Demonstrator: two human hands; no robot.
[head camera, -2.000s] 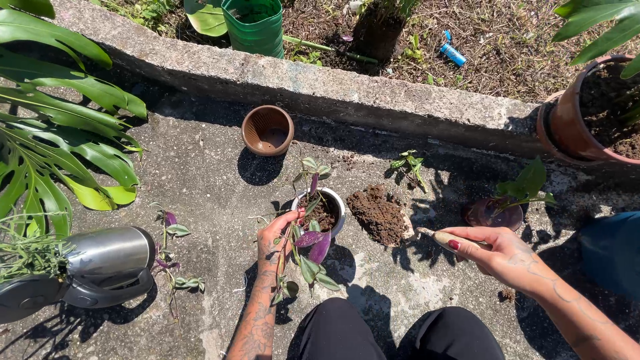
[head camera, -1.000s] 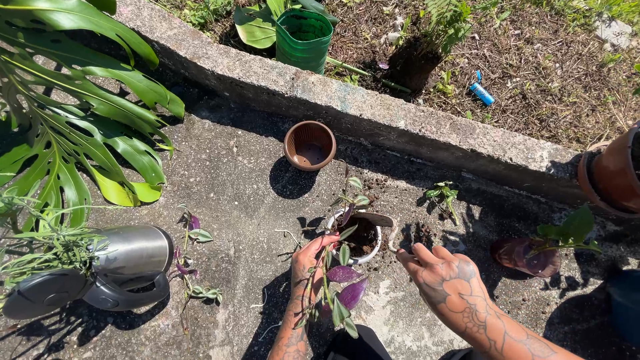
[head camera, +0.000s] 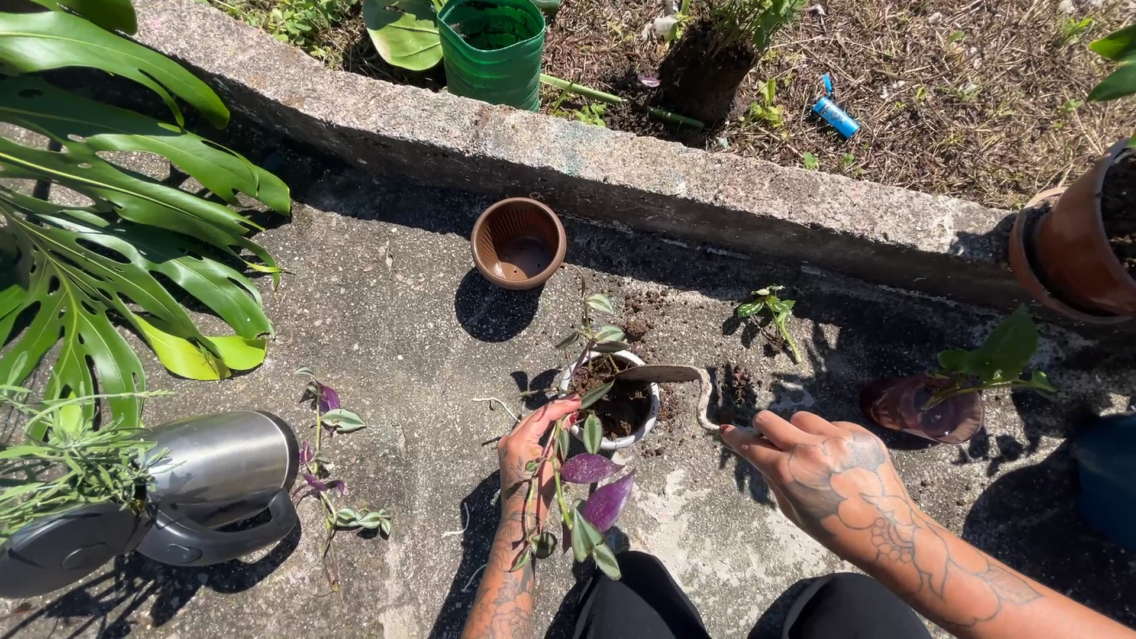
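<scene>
A small white pot (head camera: 655, 415) with dark soil stands on the concrete in front of my knees. My left hand (head camera: 531, 448) is at its left rim, with the stems of a purple and green trailing plant (head camera: 586, 470) between the fingers; its leaves hang over the near side of the pot. My right hand (head camera: 808, 461) grips the handle of a small metal trowel (head camera: 661, 374), whose blade lies over the pot's right rim with its tip above the soil. Loose soil (head camera: 737, 382) is scattered right of the pot. An empty brown ribbed pot (head camera: 518, 243) stands beyond it.
Plant cuttings lie on the concrete left (head camera: 328, 461) and right (head camera: 770, 311). A steel kettle holding a plant (head camera: 222, 461) stands left, below large monstera leaves (head camera: 133, 195). A low concrete wall (head camera: 621, 164) runs behind. A reddish container (head camera: 923, 408) and a terracotta-colored pot (head camera: 1078, 240) are right.
My right hand has brought the trowel from the soil heap to the white pot. The heap on the concrete has shrunk to scattered soil. My left hand stays at the pot with the plant.
</scene>
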